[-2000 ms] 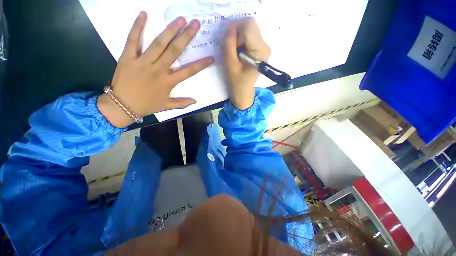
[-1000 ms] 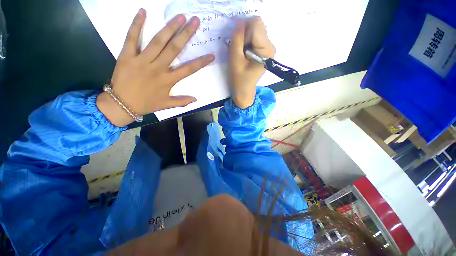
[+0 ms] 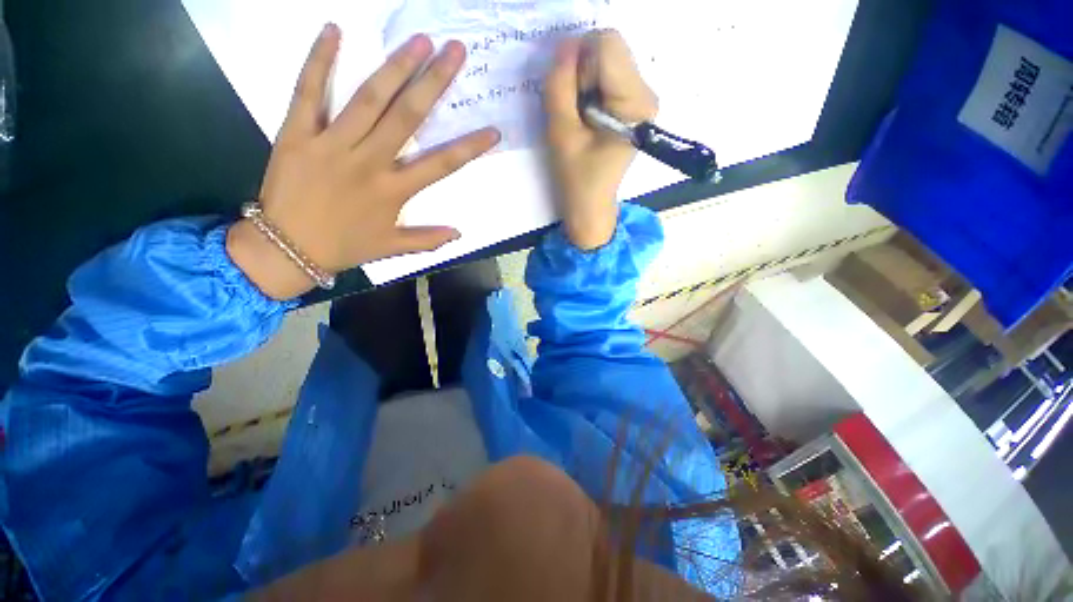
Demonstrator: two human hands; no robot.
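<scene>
My right hand (image 3: 595, 135) is closed around a pen (image 3: 673, 151) with a pale barrel and black end; its tip is hidden by my fingers. The hand rests over a small off-white slip of paper (image 3: 500, 85) with dark handwriting. The slip lies on a large white sheet (image 3: 730, 88) on the dark green bench. My left hand (image 3: 353, 165) lies flat with spread fingers across the sheet and the slip's left edge. It wears a thin pale bracelet at the wrist and holds nothing.
A blue plastic bin (image 3: 918, 165) with a white label stands at the right, by the bench edge. A piece of clear plastic (image 3: 6, 82) shows at the far left edge. Cardboard boxes (image 3: 888, 282) and a white curved surface (image 3: 824, 365) are lower right, beyond the bench.
My right hand has shifted slightly right with the pen, and more handwriting shows on the slip to its left. My left hand has stayed in place.
</scene>
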